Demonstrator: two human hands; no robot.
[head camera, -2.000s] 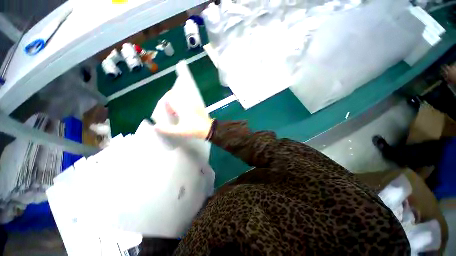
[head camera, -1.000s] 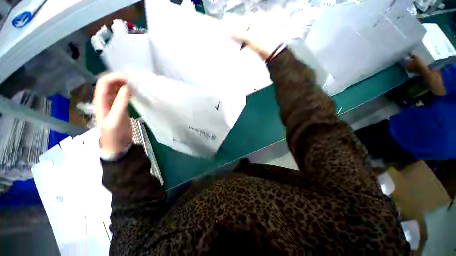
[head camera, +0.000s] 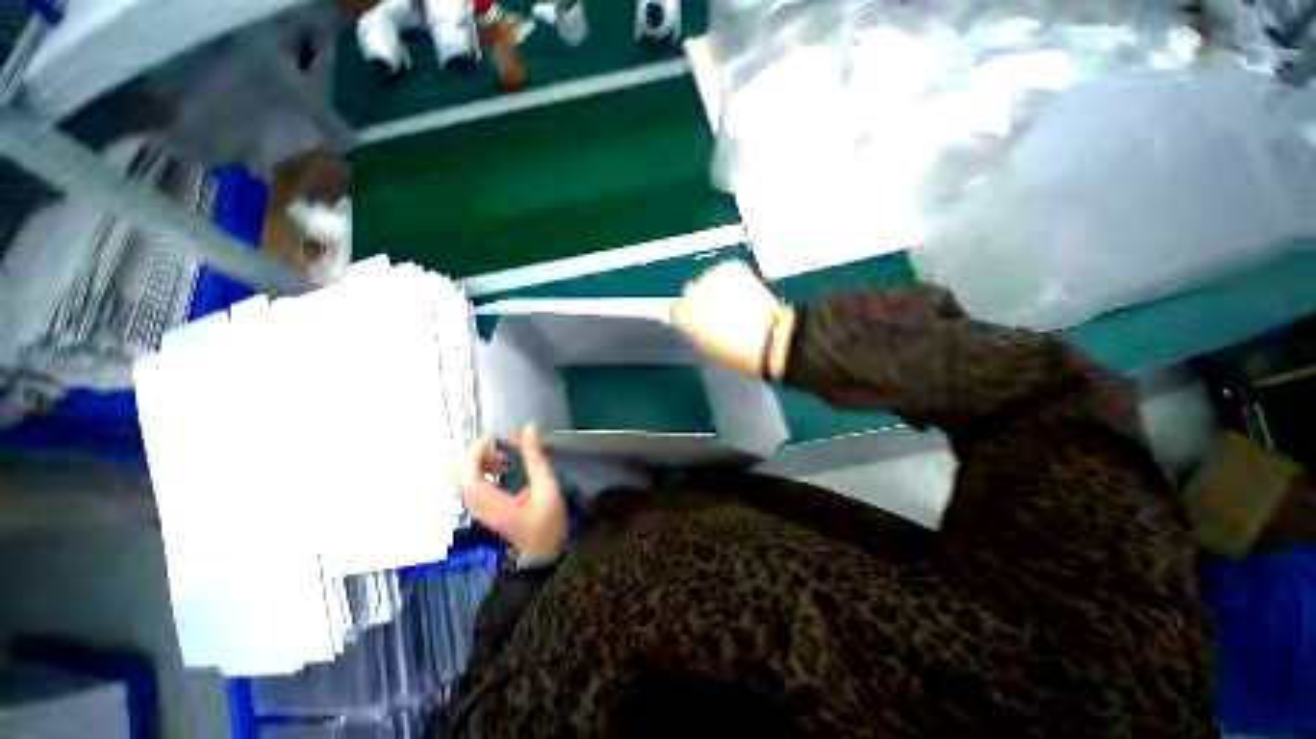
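Note:
A white carton stands on the green bench in front of me as an open frame, with bench green showing through it. My right hand grips its far edge near the right corner. My left hand is at its near left corner with thumb and fingers curled; I cannot tell whether it grips the card. The thick blank stack lies directly left of the carton.
Finished white cartons and clear bags glare at the back right. Small white cylinders and orange-red items lie at the back. Blue crates hold card at left. A cardboard box and blue clothing show at right.
The flat, swinging white card is now an open box frame on the bench. Both my hands have come down to it, the right nearer the middle. The person's arm at the right is out of view.

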